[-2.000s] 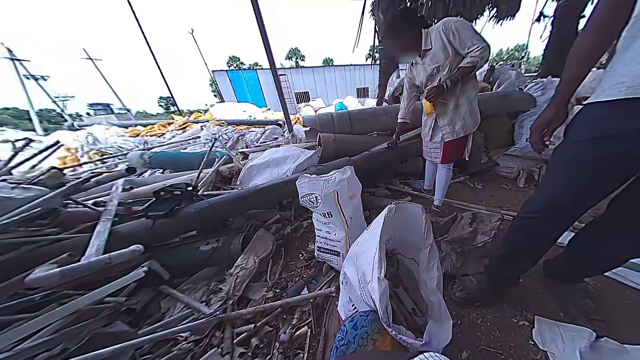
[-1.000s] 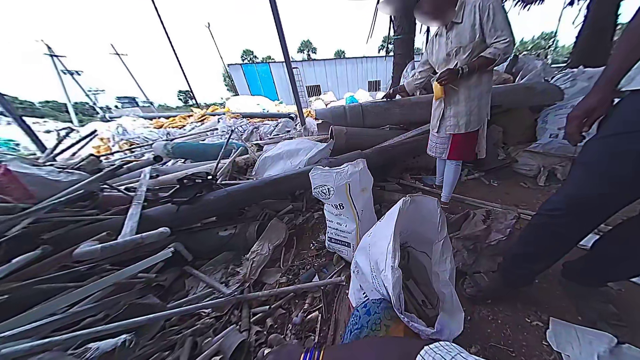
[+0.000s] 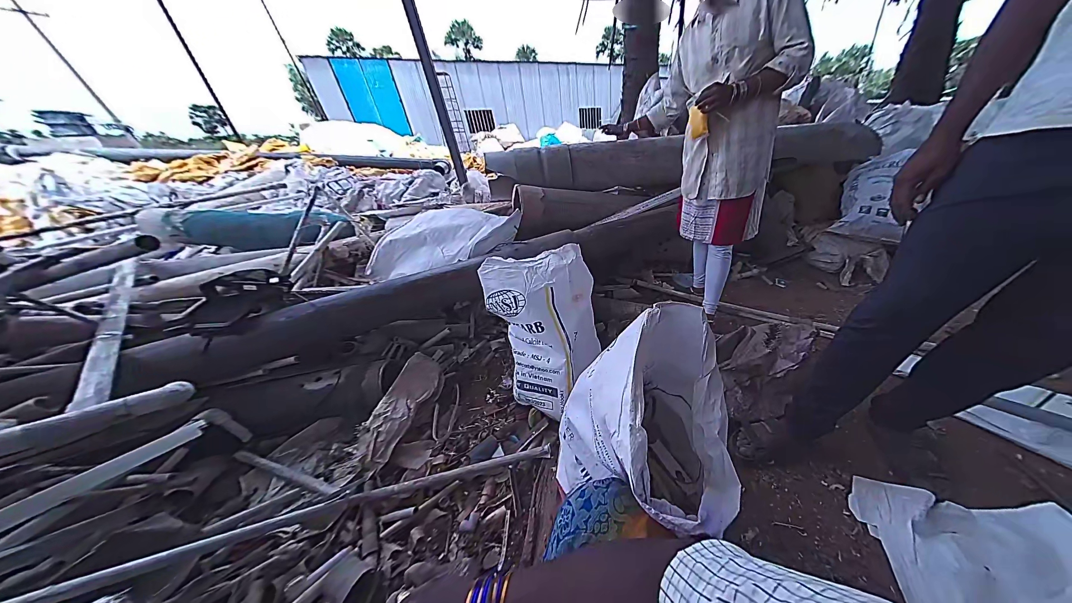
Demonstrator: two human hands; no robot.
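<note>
A forearm with several blue and gold bangles (image 3: 488, 588) and a checked white sleeve (image 3: 737, 578) crosses the bottom edge; its hand lies below the frame. Neither my left hand nor my right hand shows, so what they hold is hidden. Just above the forearm, an open white woven sack (image 3: 599, 419) leans with long scrap pieces (image 3: 670, 461) inside. Blue patterned cloth (image 3: 593, 515) lies against its base. Behind it stands a white printed sack (image 3: 540, 335). Thin pipes (image 3: 335, 507) and broken plastic scrap (image 3: 402, 410) cover the ground at left.
A large dark pipe (image 3: 352, 310) runs diagonally behind the sacks. One person (image 3: 729, 126) stands beyond it, holding something yellow (image 3: 698, 122). Another person's dark-trousered leg (image 3: 913, 285) is close at right. A white sheet (image 3: 963, 536) lies on the soil at lower right.
The forearm with bangles has come into view along the bottom edge. The far person's lowered hand has moved up from the long pipe area. The view has shifted somewhat.
</note>
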